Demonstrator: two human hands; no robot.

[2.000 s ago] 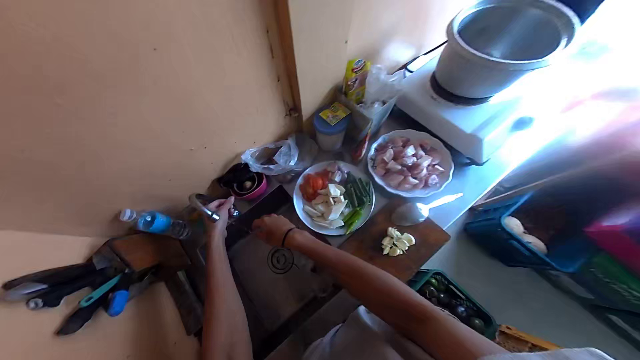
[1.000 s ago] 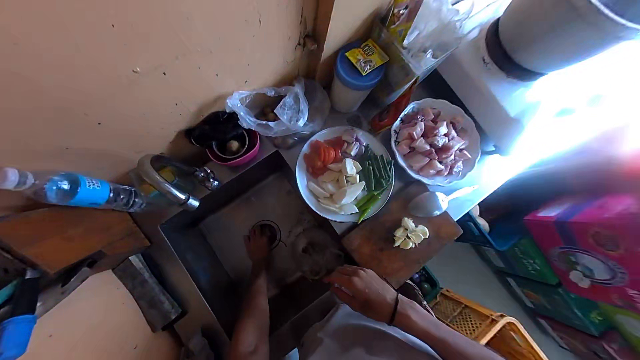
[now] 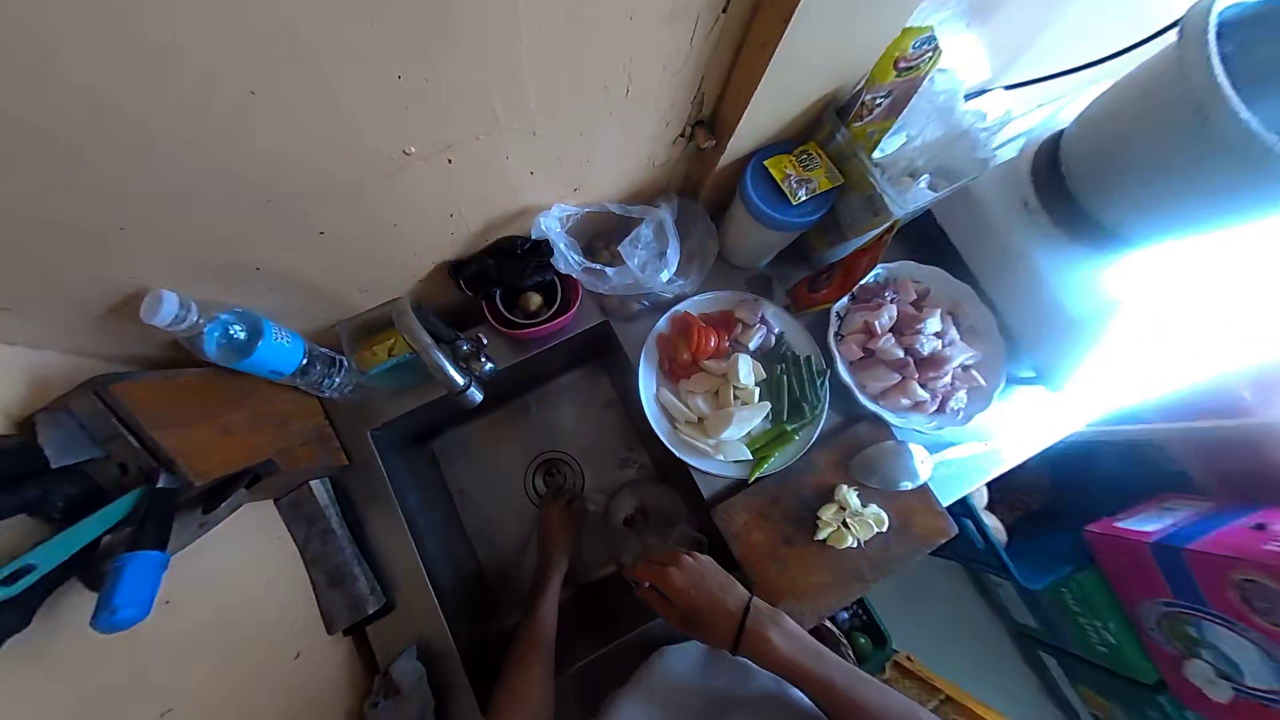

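Observation:
Down in the metal sink, my left hand reaches to the floor just below the round drain; its fingers are in shadow. My right hand, with a black band at the wrist, is at the sink's near right side, fingers curled beside a clear, blurred object that looks like plastic; whether it grips this cannot be told. The faucet stands over the sink's back left corner. Right of the sink are a plate of cut vegetables and a wooden board with peeled garlic cloves.
A bowl of raw meat chunks stands beside the stove, which bears a large pot. Along the wall are a water bottle, a pink bowl and a blue-lidded jar. Knives in a wooden holder are at left.
Both hands were near the faucet two seconds ago; they have moved down, the left into the sink and the right to its near side. The view has shifted.

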